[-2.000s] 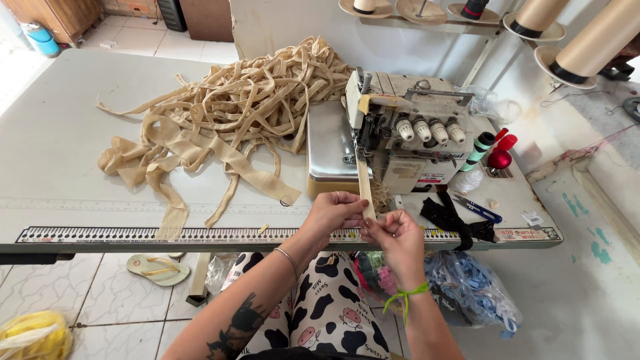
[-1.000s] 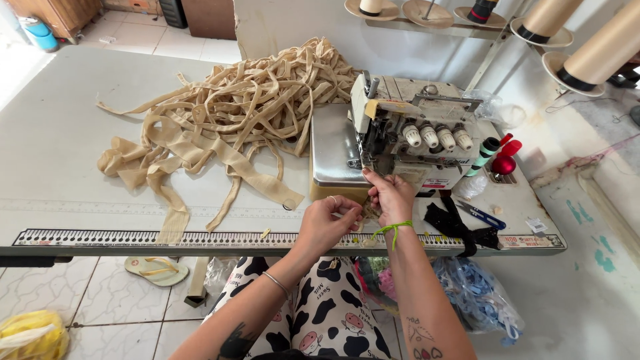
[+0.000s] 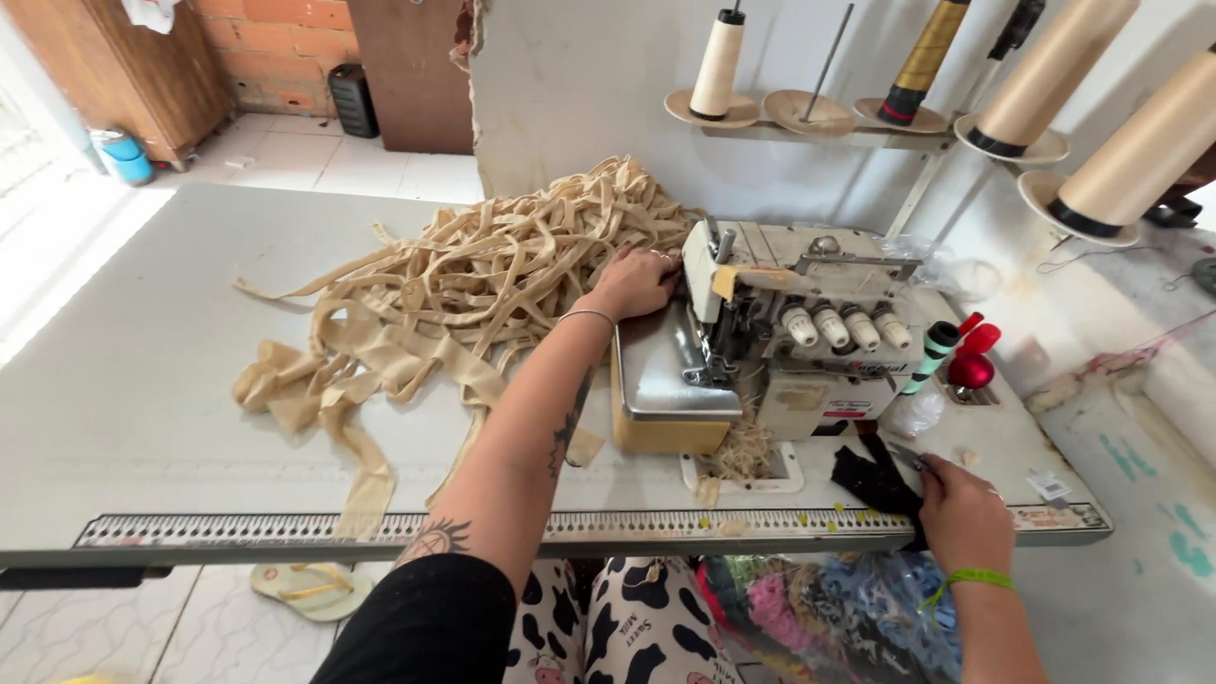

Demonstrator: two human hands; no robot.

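My left hand (image 3: 638, 282) reaches behind the metal plate, between the heap of beige fabric strips (image 3: 532, 247) and the overlock sewing machine (image 3: 807, 323); its fingertips are partly hidden beside the machine, so its hold cannot be told. Near the table's front right my right hand (image 3: 964, 513) has its fingers closed on the thread snips (image 3: 907, 456), whose handles are mostly covered. A black cloth strip (image 3: 869, 477) lies beside that hand. Beige thread scraps (image 3: 746, 451) gather below the machine's front.
A printed ruler tape (image 3: 380, 525) runs along the table's front edge. Thread cones (image 3: 717, 71) stand on a rack behind the machine. A green thread cone (image 3: 931, 356) and a red ball (image 3: 971, 370) sit at right. A plastic bag of coloured fabric (image 3: 836, 608) hangs below.
Both hands were together at the machine's front, with a beige strip in them two seconds ago. My left hand has moved away to the back, my right to the snips at the right.
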